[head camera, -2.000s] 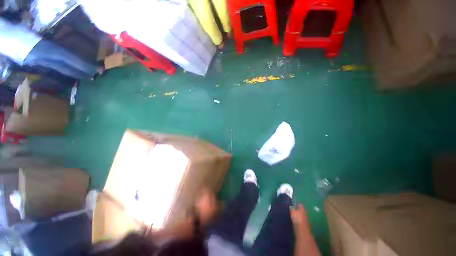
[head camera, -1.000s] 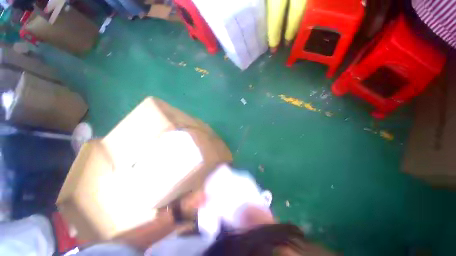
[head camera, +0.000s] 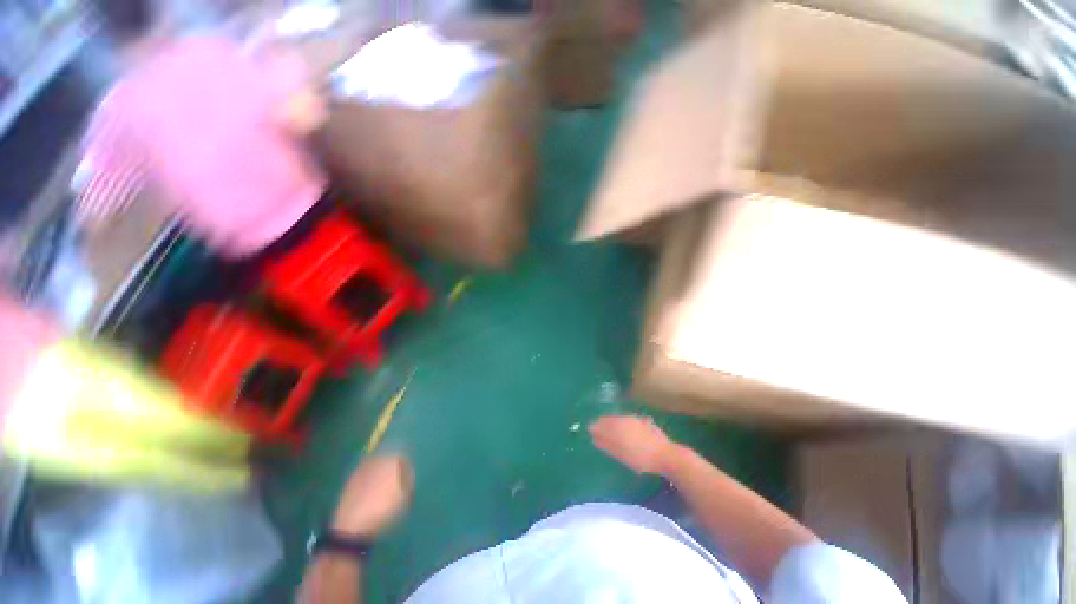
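My left hand (head camera: 375, 490), with a dark band at the wrist, is low at centre-left over the green floor. My right hand (head camera: 631, 442) is right of centre, below the large carton. Both are blurred; I see nothing held, and their fingers cannot be made out. The large brown carton (head camera: 720, 395) stands at the right with flaps raised. A bright white area (head camera: 873, 313) fills its opening, too overexposed to tell what it is.
Two red stools (head camera: 342, 289) stand at the left beside a person in pink (head camera: 218, 136). A blurred yellow sleeve or cloth (head camera: 118, 413) is at the far left. Another carton (head camera: 437, 171) with white material on top stands at the back. More cartons (head camera: 855, 496) are at the lower right.
The view has swung round to other stools and cartons. The white piece, first on the floor and then at my hands, is no longer seen. My hands are now apart.
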